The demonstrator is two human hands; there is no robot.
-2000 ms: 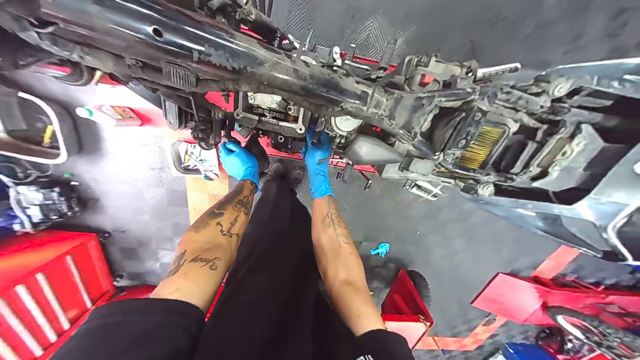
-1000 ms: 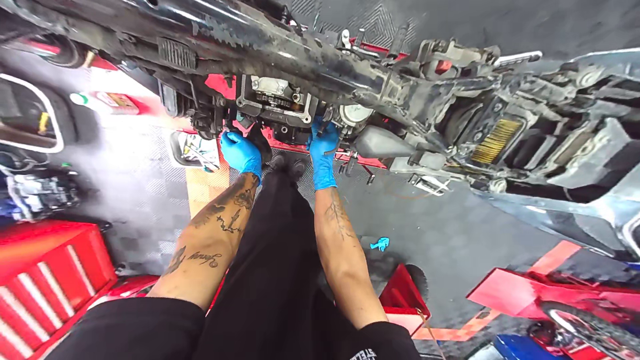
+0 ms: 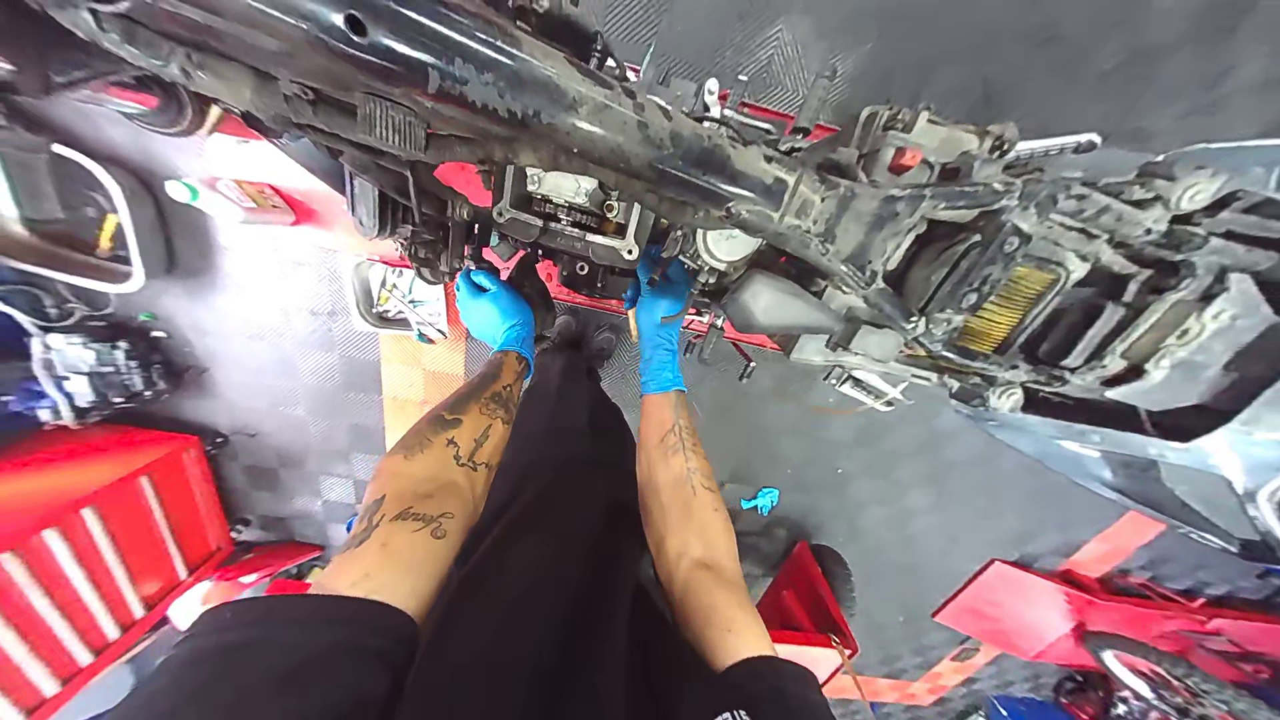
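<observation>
A partly stripped motorcycle, its dark frame (image 3: 600,130) bare, stretches across the upper view. Its opened engine cylinder head (image 3: 570,215) shows between my hands. My left hand (image 3: 495,312), in a blue glove, has curled fingers beside the parts left of the engine; whether it holds something is hidden. Also gloved in blue, my right hand (image 3: 662,305) reaches up at the engine's right side, next to a round metal part (image 3: 727,247). Its fingertips are partly hidden, and a thin tan thing shows along its left edge. What it grips cannot be told.
A tray of tools (image 3: 400,300) lies beyond my left hand. A red tool cabinet (image 3: 110,540) stands lower left, a red stand (image 3: 808,620) lower right. A blue glove (image 3: 762,500) lies on the floor. The yellow-ribbed part (image 3: 1010,308) is in the motorcycle's right section.
</observation>
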